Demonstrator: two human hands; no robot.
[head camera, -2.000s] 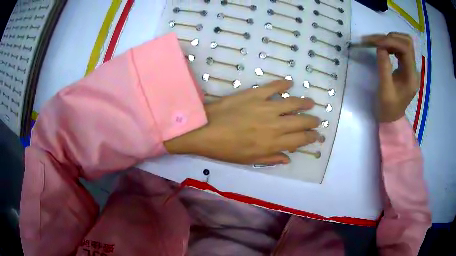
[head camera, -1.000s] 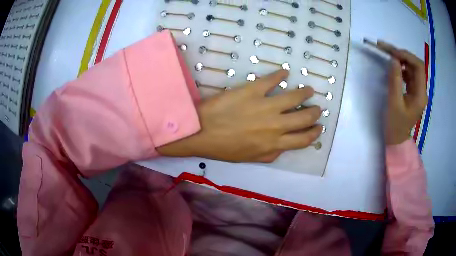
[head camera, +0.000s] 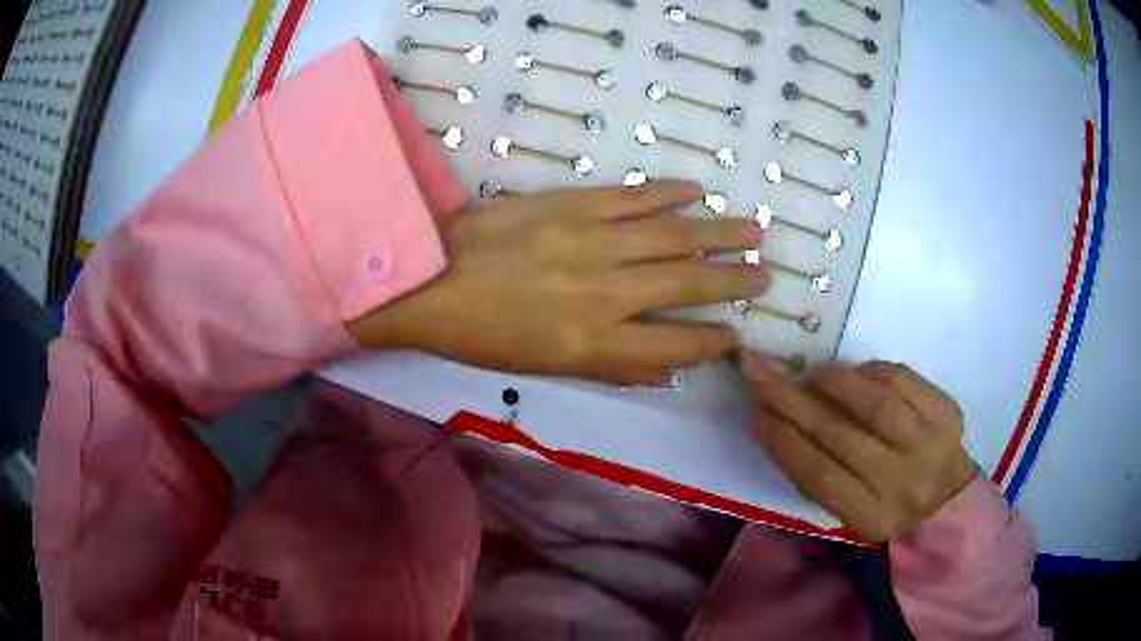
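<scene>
The white fixture board (head camera: 863, 188) lies on the bench with rows of dumbbell-shaped cutouts. Small round metal parts (head camera: 842, 199), silver or dark, sit in the ends of the cutouts. My left hand (head camera: 563, 276) lies palm down across the board's lower part, fingers spread, hiding several cutouts. My right hand (head camera: 863, 438) is at the board's near right corner, its fingers pinched on a thin tool that is mostly hidden; only a small dark tip shows by my left fingertips. The nearest cutout's right end (head camera: 796, 363) looks dull tan beside my right fingers.
Stacked fixture boards (head camera: 44, 138) stand at the left edge. Yellow (head camera: 244, 56) and red tape lines run at the left. Red and blue lines (head camera: 1064, 288) run at the right. Red edging (head camera: 601, 466) follows the bench's near side, with a small black knob (head camera: 509, 397) beside it.
My right hand has moved from the bench right of the board down and left to its near right corner. My left hand has shifted slightly left in view.
</scene>
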